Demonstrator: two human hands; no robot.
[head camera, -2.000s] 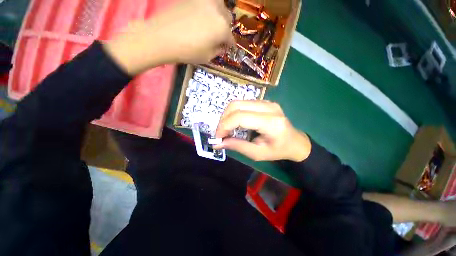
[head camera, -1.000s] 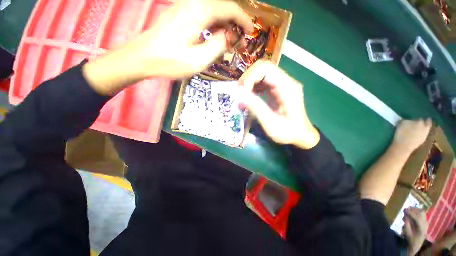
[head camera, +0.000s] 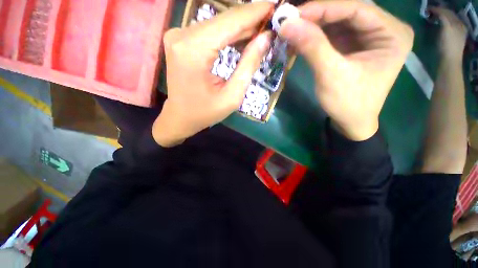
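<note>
My right hand (head camera: 351, 57) pinches a white ring (head camera: 285, 18) between thumb and fingertips at the top centre. My left hand (head camera: 209, 73) holds a thin orange-brown flex part (head camera: 270, 17) between thumb and forefinger, right beside the ring. Whether the two parts touch is hard to tell. Below the hands is the ring box (head camera: 265, 116) with white rings (head camera: 256, 100). A dark, clear-looking frame piece (head camera: 272, 73) lies over the rings, partly hidden by my fingers.
A pink-red compartment tray (head camera: 78, 78) is at the upper left, one pocket speckled. A neighbour's arm (head camera: 445, 104) reaches across the green surface at the right towards white frames (head camera: 469, 15). A red stool (head camera: 283, 180) stands below the bench edge.
My hands have come together, now with the ring and flex part held close to the camera. The view has shifted, so boxes and tray sit higher. The neighbour's arm has reached up the belt.
</note>
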